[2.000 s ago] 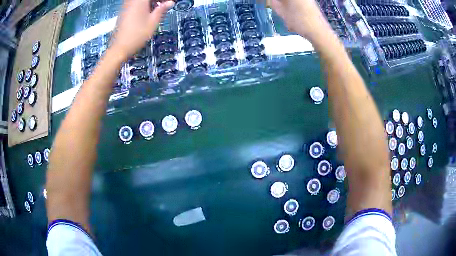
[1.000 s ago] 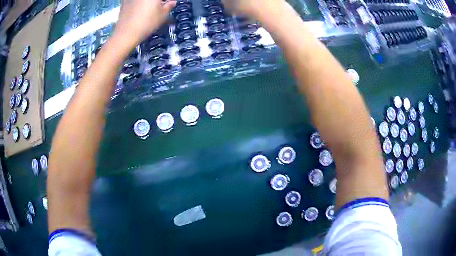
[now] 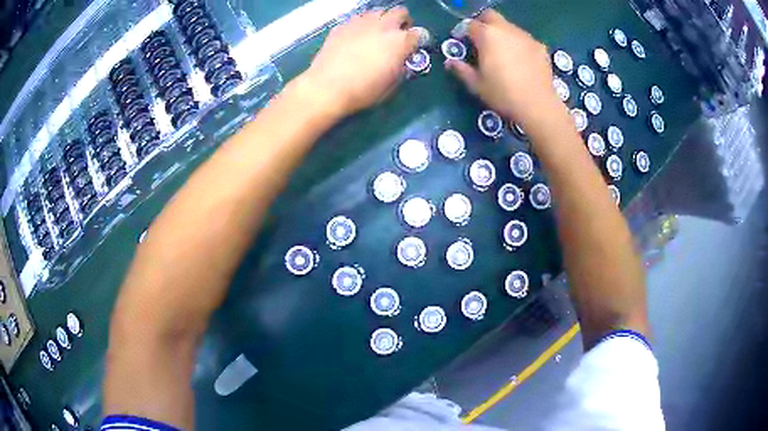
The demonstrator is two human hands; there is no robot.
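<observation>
My left hand [image 3: 362, 63] is at the top centre with a small round part [image 3: 417, 61] at its fingertips. My right hand [image 3: 505, 67] is just to the right with another small round part [image 3: 454, 50] at its fingertips. Whitish covers show on some fingertips. Many small round parts [image 3: 413, 155] lie loose on the green bench mat [image 3: 278, 311], below and right of my hands. A clear blister tray [image 3: 244, 93] at the upper left holds dark discs [image 3: 130, 105] standing in columns.
A tan cardboard sheet [image 3: 18, 320] with discs shows at the left edge. A whitish tongue-shaped scrap [image 3: 236, 375] lies on the near mat. Several discs [image 3: 59, 338] lie at the lower left. The bench edge, grey floor and a yellow line [image 3: 522, 376] are at the lower right.
The view has turned right, so the tray now shows at the left. My hands have moved from over the tray to the loose parts and hold a disc each at the fingertips.
</observation>
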